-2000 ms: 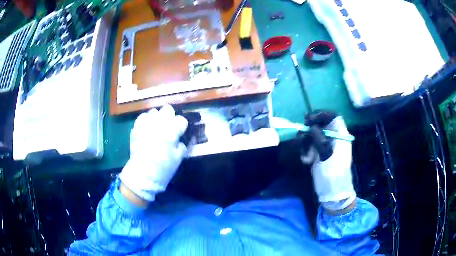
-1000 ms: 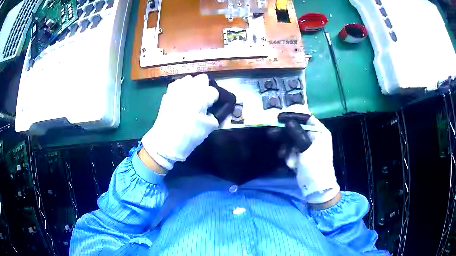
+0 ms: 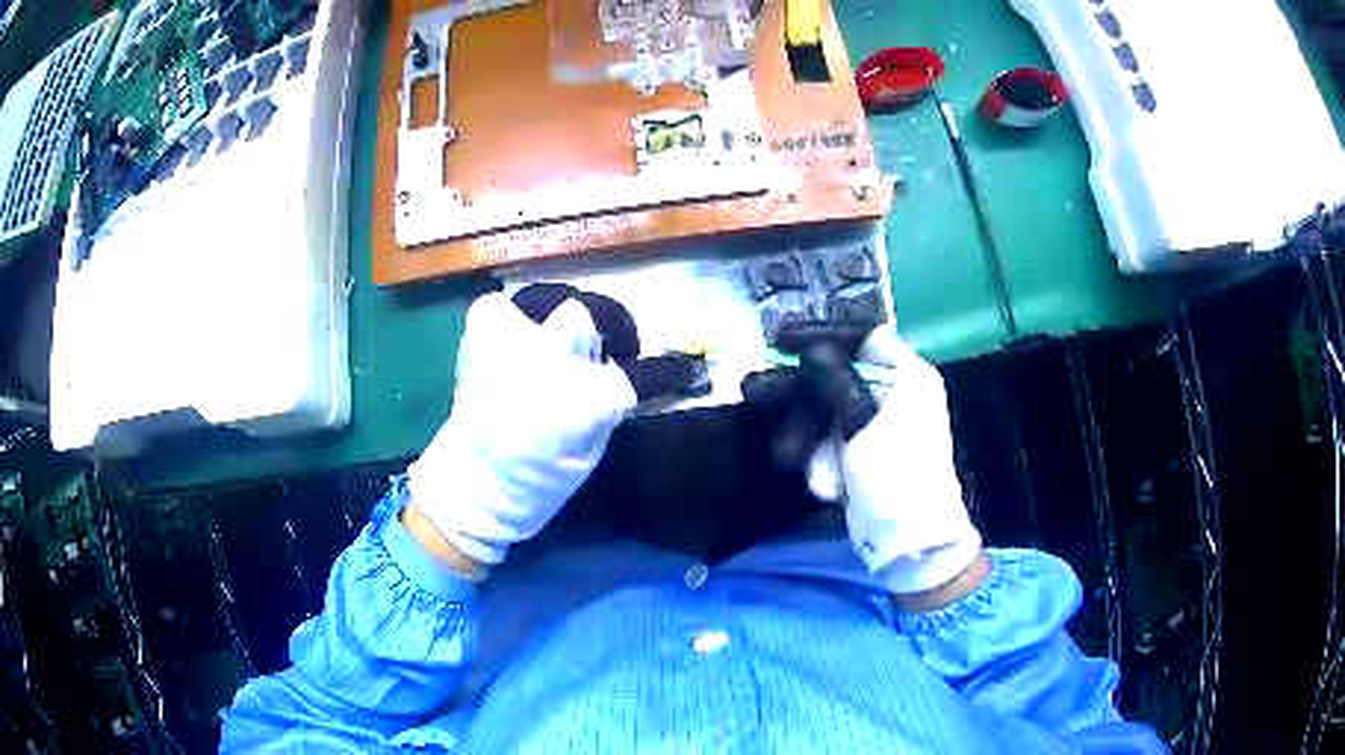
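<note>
My left hand (image 3: 539,406), in a white glove with black fingertips, holds a dark core piece (image 3: 682,384) at the front edge of the white paper (image 3: 671,303). My right hand (image 3: 870,435), gloved alike, is closed on a thin pale applicator stick, mostly hidden by the fingers. A yellowish spot, apparently its tip, shows at the held core. Several dark grey cores (image 3: 848,269) lie in a group on the paper just beyond my right fingertips; the front ones are partly covered.
The orange press fixture (image 3: 516,111) with its silver-white frame (image 3: 590,214) and clear plate (image 3: 664,44) is behind the paper. Two red-rimmed pots (image 3: 1022,99) and a dark thin rod (image 3: 977,221) lie right. White trays stand left (image 3: 207,325) and right (image 3: 1224,148); a green board (image 3: 155,89) is upper left.
My right hand with the stick has moved left, close to my left hand and its core. The view has shifted, so the fixture and trays sit differently in the picture.
</note>
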